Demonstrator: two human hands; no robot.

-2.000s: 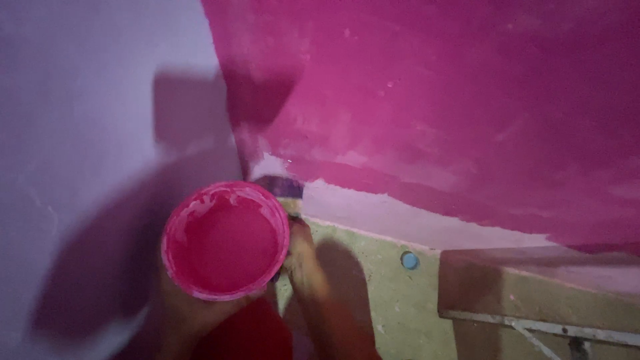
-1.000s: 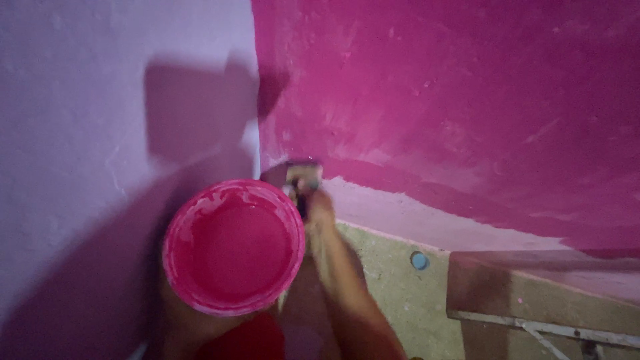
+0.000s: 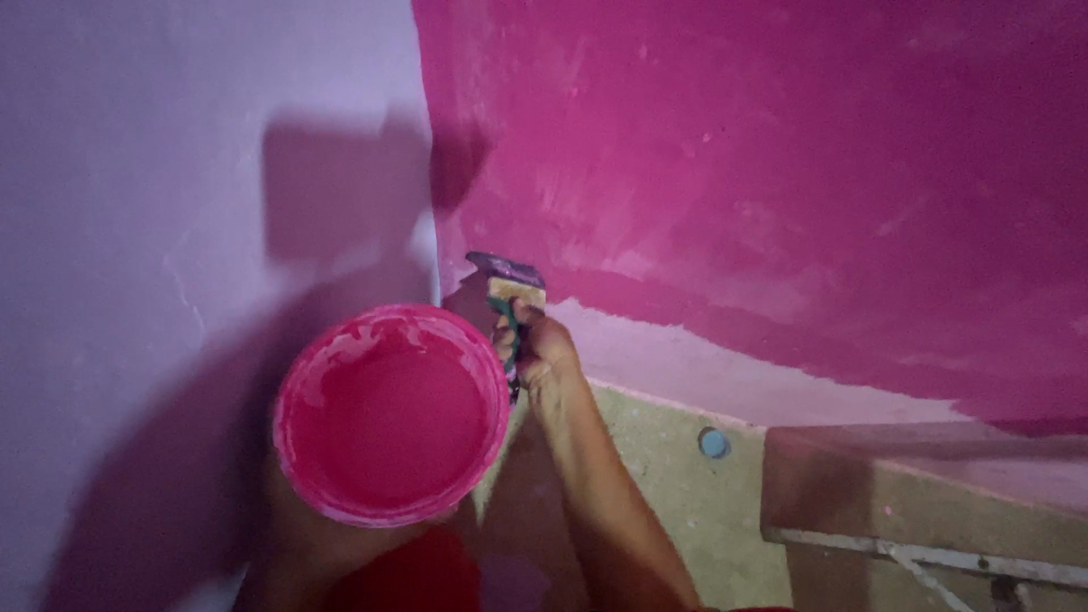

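Observation:
My right hand [image 3: 540,344] grips the green handle of a flat paintbrush [image 3: 514,285], its dark bristles against the lower part of the pink-painted wall [image 3: 722,187] near the corner. Left of it is a round bucket of pink paint [image 3: 399,416], its rim smeared with paint. My left hand [image 3: 340,544] is below the bucket and supports it; its fingers are mostly hidden. A pale unpainted strip [image 3: 680,348] runs along the bottom of the pink wall, under a ragged paint edge.
A lilac wall [image 3: 127,170] meets the pink wall at the corner, with shadows across it. Below lies a speckled floor [image 3: 671,501] with a small blue round object [image 3: 714,443]. At lower right are a brownish ledge or board [image 3: 824,484] and a paint-marked metal bar [image 3: 960,557].
The brush was low in the corner, partly behind the bucket rim; it now shows more fully against the pink wall. The bucket remains held. The view has shifted slightly.

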